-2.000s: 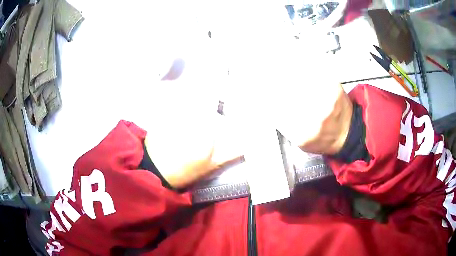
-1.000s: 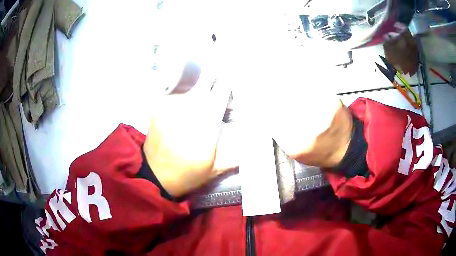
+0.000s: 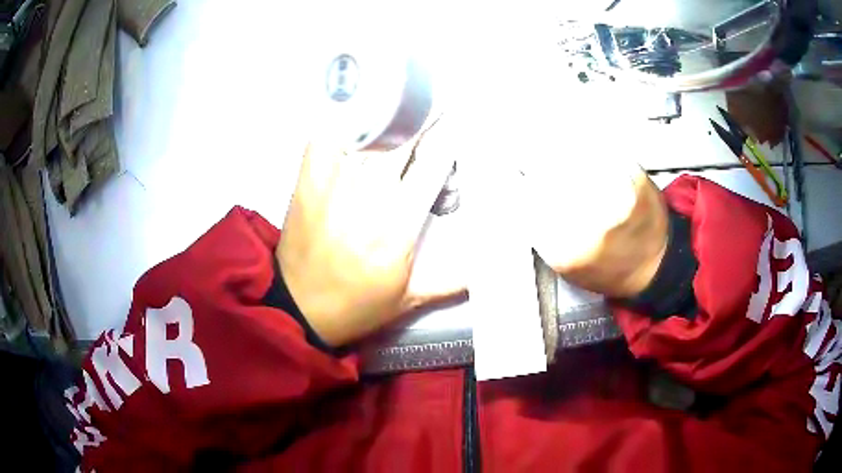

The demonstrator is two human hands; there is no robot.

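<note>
A pale, straight-edged strip [image 3: 510, 319] hangs over the front table edge between my hands, with a taupe cloth edge [image 3: 550, 314] along its right side. My left hand [image 3: 355, 240] lies palm down left of the strip, thumb stretched towards it. My right hand [image 3: 605, 226] is bent over the work to the right of the strip's upper part. Lamp glare bleaches the fingers of both hands and the upper part of the strip, so whether either hand grips it is hidden.
Taupe cut pieces [image 3: 78, 102] lie at the left table edge. Snips with orange and yellow-green handles [image 3: 755, 159], brown fabric [image 3: 759, 111] and a red slim tool [image 3: 820, 150] are at right. A ruler band [image 3: 420, 354] runs along the front edge. A round machine part [image 3: 397, 102] stands above my left hand.
The camera view has shifted slightly. The strip's lower end first dropped lower, then sits a little higher again. My left hand has moved slightly up, its thumb still pointing at the strip.
</note>
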